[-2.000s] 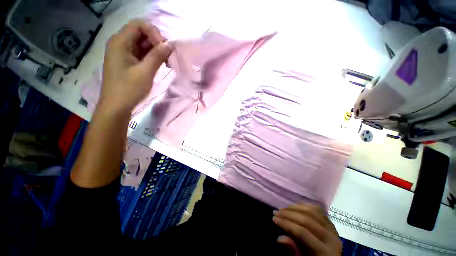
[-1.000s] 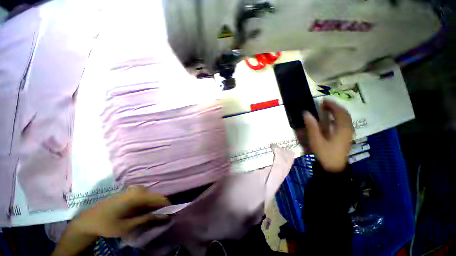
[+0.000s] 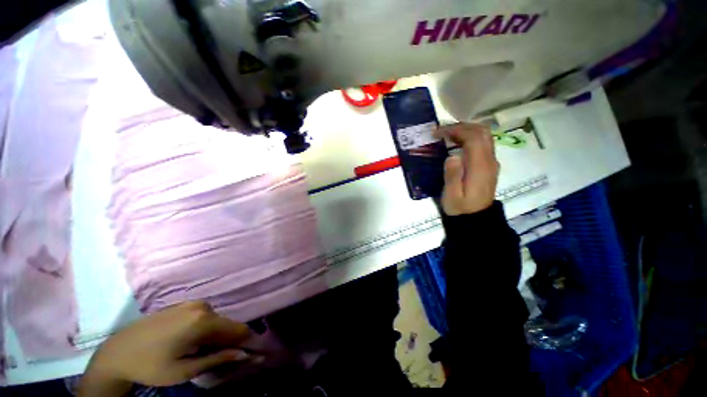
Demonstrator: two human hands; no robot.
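Observation:
A gathered pale pink panel [image 3: 232,233] lies on the white table left of the black smartphone [image 3: 419,167], its upper part washed out by the lamp under the machine head. My left hand [image 3: 174,345] is at the front edge, below the panel, with its fingers closed over a dim pink fabric piece [image 3: 291,349] that hangs in shadow at my lap; the exact grip is hard to see. My right hand [image 3: 471,167] is empty, fingers bent and apart, with a fingertip at the phone's right edge. The phone screen shows a light box.
The HIKARI sewing machine [image 3: 349,43] spans the top. Red scissors handles [image 3: 364,94] and a red bar [image 3: 377,167] lie left of the phone; green snips [image 3: 509,139] lie right. More pink pieces [image 3: 35,201] lie at far left. A blue crate [image 3: 597,271] stands below the table.
My right hand came from the front panel's edge to the phone, whose screen has lit. My left hand moved from the left pieces down to the front edge. The view has swung right.

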